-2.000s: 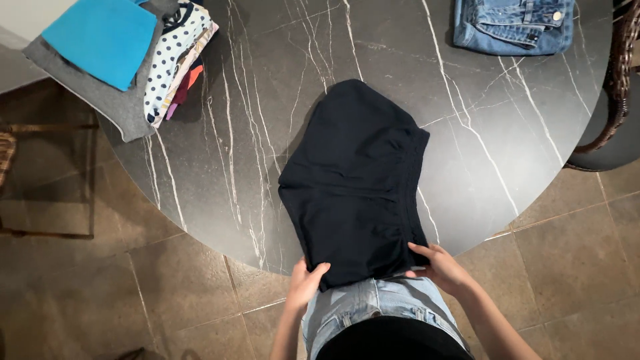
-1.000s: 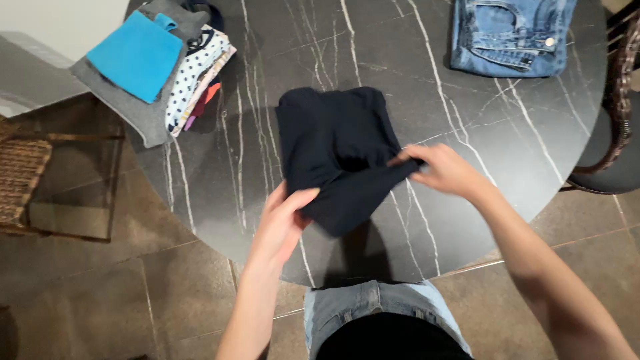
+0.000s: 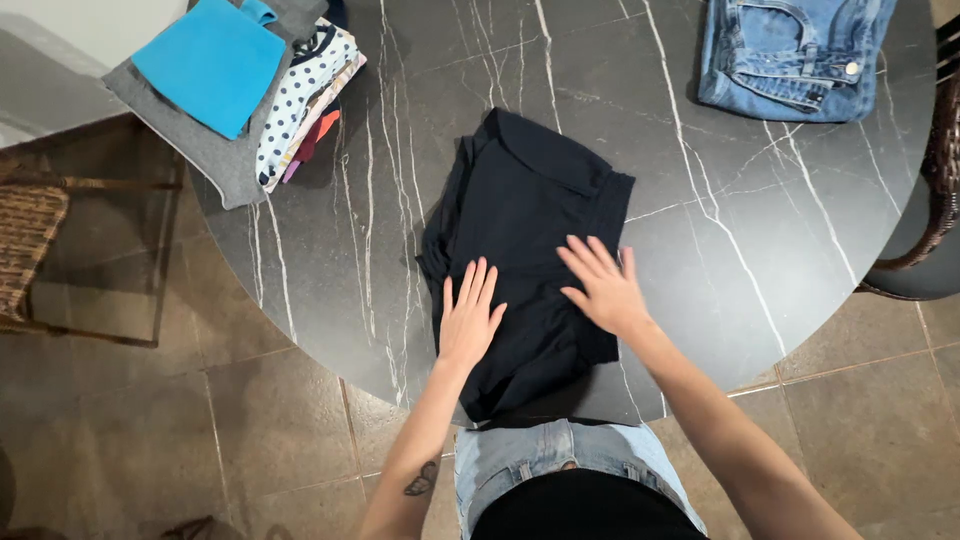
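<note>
A black pair of shorts (image 3: 525,202) lies spread on the dark marble-patterned tabletop, its ribbed waistband towards the right. My left hand (image 3: 469,315) rests flat on the left part of the cloth, fingers apart. On the right part, near the waistband, my right hand (image 3: 604,289) lies with its fingers spread. Neither hand grips the fabric. The lower end of the shorts reaches the near edge of the table and has loose folds; the left edge is uneven, with layers showing.
At the upper left sits a pile of folded clothes, with a blue cloth item (image 3: 214,64) on a grey garment (image 3: 240,169) beside a dotted one (image 3: 304,101). Folded blue jeans (image 3: 795,67) lie upper right. Woven chairs stand left (image 3: 30,247) and right (image 3: 945,165).
A second ago both hands held the bunched shorts above the table; now the shorts lie spread out, and both hands have let go and rest flat on them.
</note>
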